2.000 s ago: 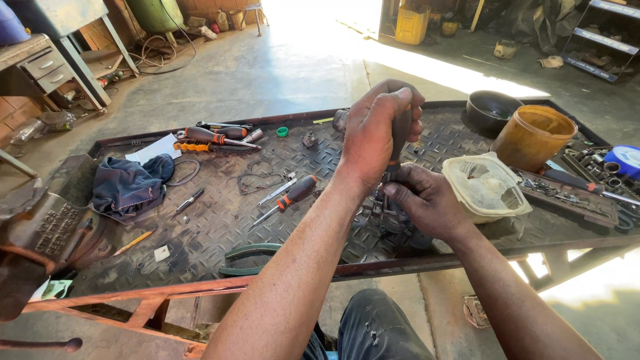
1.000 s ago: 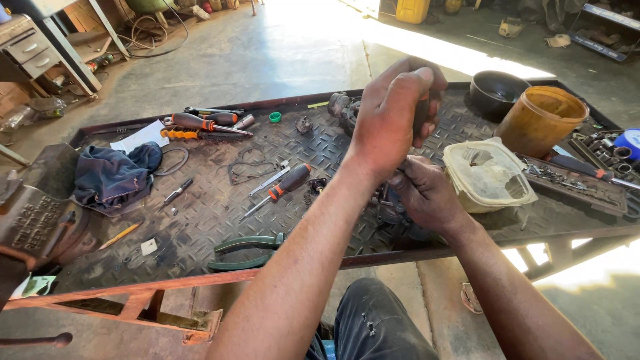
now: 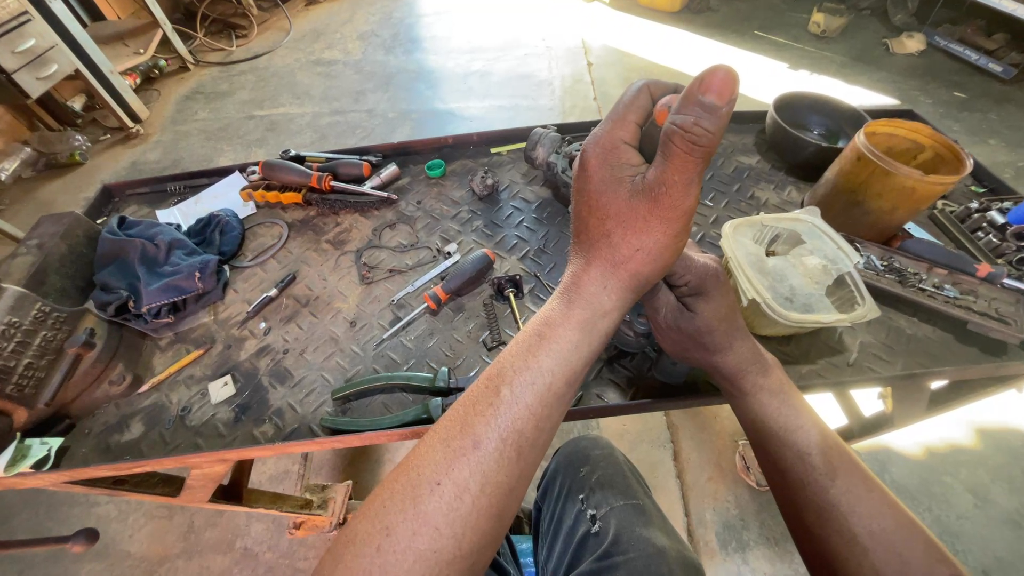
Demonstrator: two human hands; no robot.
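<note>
My left hand is raised over the workbench, its fingers wrapped round an upright tool handle whose orange end shows beside the thumb. Just below it, my right hand is curled at a dark metal part; the hands hide the tool's shaft and most of that part. Left of my forearm lie a screwdriver, a coil spring, a small square part with a brass stem and a thin gasket. Green-handled pliers lie near the front edge. Behind my left hand is another metal assembly.
To the right stand a lidded plastic tub, an amber container, a black bowl and a tray of small hardware. A bench vise and dark cloth are at left. More screwdrivers lie at the back.
My left hand has turned, and its thumb now points up, with the orange handle end showing. My right hand stays low by the metal part. The view has tipped downward.
</note>
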